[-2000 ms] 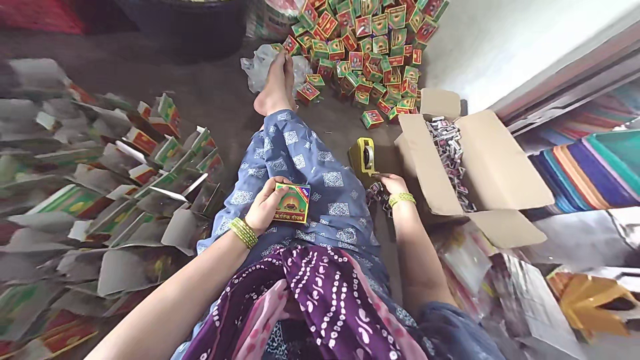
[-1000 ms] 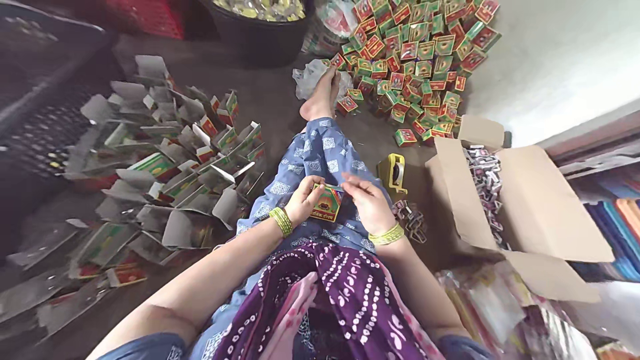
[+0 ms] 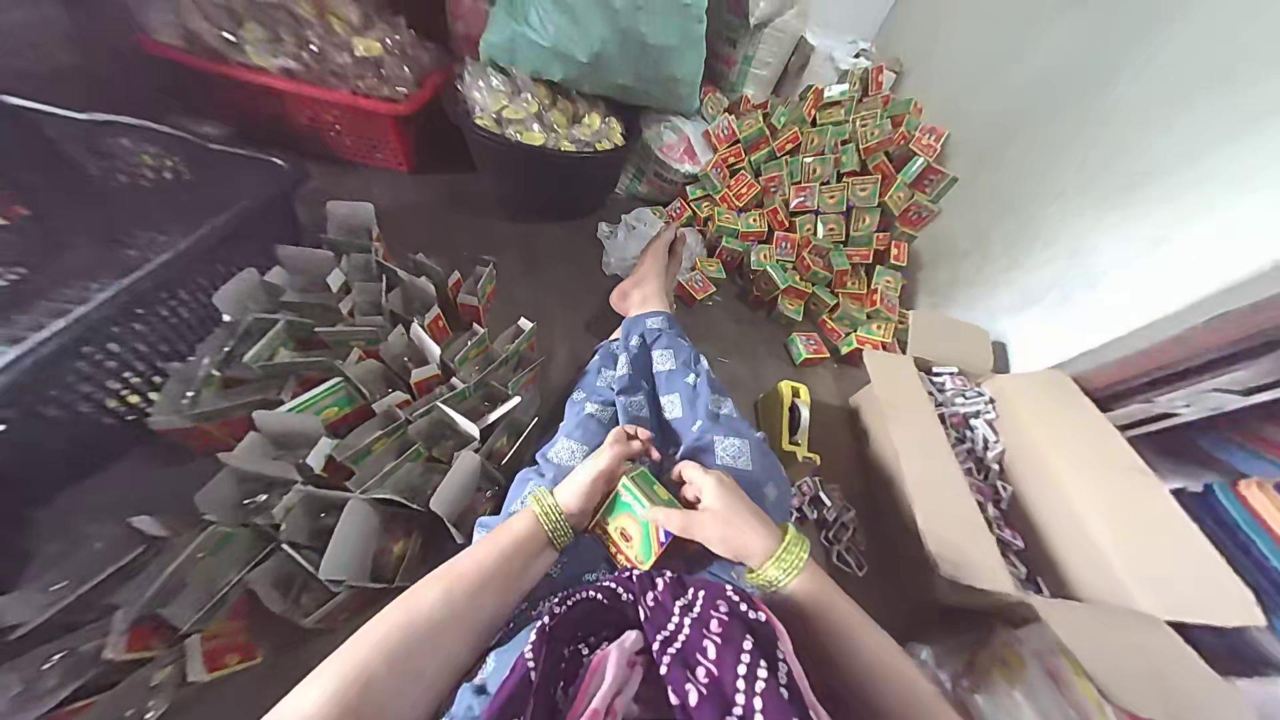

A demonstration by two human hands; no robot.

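Note:
A small green, red and yellow printed carton (image 3: pixel 635 515) is held over my lap between both hands. My left hand (image 3: pixel 605 478) grips its left side and upper edge, fingers curled. On its right side rests my right hand (image 3: pixel 722 510), thumb across the printed face and fingers bent at the top edge. The carton is tilted, and its far side is hidden. To the right of my legs a yellow tape dispenser (image 3: pixel 797 420) stands on the floor. Several small printed loops or strips (image 3: pixel 830 520) lie just below it.
Many open-topped cartons (image 3: pixel 380 400) stand at left beside a black plastic crate (image 3: pixel 130 280). Closed cartons (image 3: pixel 820 220) are heaped by the wall. An open cardboard box (image 3: pixel 930 490) holds small printed pieces. A black tub (image 3: pixel 545 165) and a red basket (image 3: pixel 340 120) hold wrapped items.
My right hand, near the tape dispenser two seconds ago, has come over to the carton. Since one second ago the carton has been tilted in my hands. The view has shifted.

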